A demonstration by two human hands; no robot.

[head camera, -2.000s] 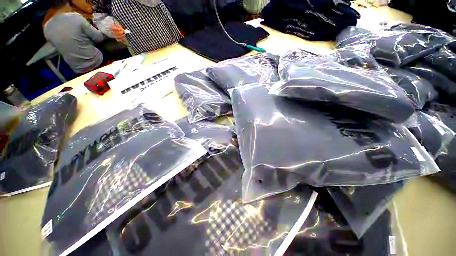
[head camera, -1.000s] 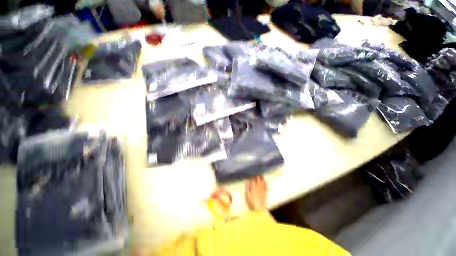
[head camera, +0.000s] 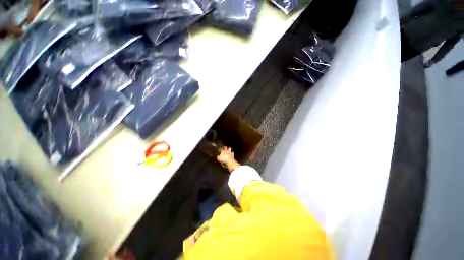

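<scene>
My right hand [head camera: 226, 156], beyond a white cuff and yellow sleeve, is at the open cardboard carton [head camera: 248, 139] below the table edge. It is small and blurred; whether it holds anything is unclear. A bit of my left hand [head camera: 122, 255] shows at the bottom edge, by the table's edge, mostly cut off. Scissors [head camera: 158, 155] with red and yellow handles lie on the cream table [head camera: 122, 175]. Dark bagged garments [head camera: 160, 94] lie overlapping beyond the scissors.
A dark stack of bagged garments [head camera: 33, 218] stands at the lower left. A tied bundle [head camera: 311, 60] lies on the floor between the table and the low white wall [head camera: 346, 122]. Grey floor shows beyond the wall.
The view has swung right and down, over the table edge. My right hand has moved from the tabletop by the scissors down to the carton. The scissors lie on the table.
</scene>
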